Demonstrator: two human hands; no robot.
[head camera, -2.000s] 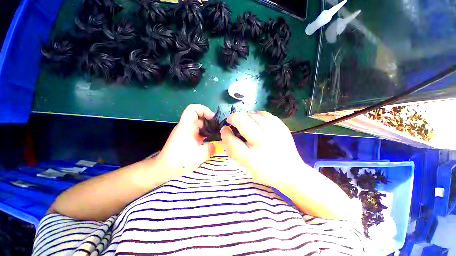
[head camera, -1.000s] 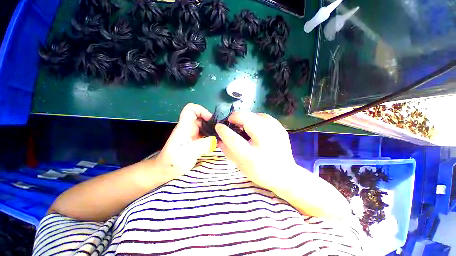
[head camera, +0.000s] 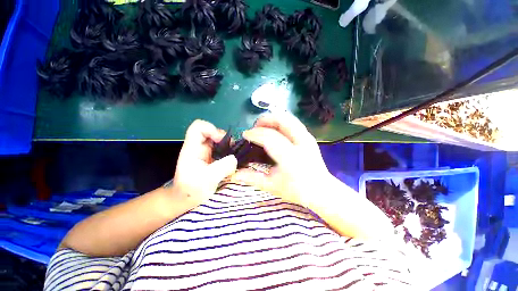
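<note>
A dark spiky rosette (head camera: 228, 146) is between my two hands at the bench's front edge, low in front of the striped shirt. My left hand (head camera: 196, 162) pinches its left side with thumb and fingers. My right hand (head camera: 289, 156) has its fingers on the right side; the palm side and part of the piece are hidden. A small white bottle (head camera: 263, 96) stands on the green bench (head camera: 130, 120) just beyond my right hand. Black flower heads (head camera: 145, 78) sit in rows on the bench, with several more dark ones (head camera: 315, 74) toward the right.
A clear panel (head camera: 420, 51) stands at right, with a white nozzle bottle (head camera: 353, 12) by it and a cable (head camera: 409, 111) across it. Behind it a tray holds small brown bits (head camera: 463, 119). A light blue crate (head camera: 467, 227) with spiky pieces is at lower right. Blue crates (head camera: 17, 79) are at left.
The view has shifted slightly. The hands stay together at the bench edge around the dark piece, and the fingers have changed position. The yellow patch by the left thumb no longer shows.
</note>
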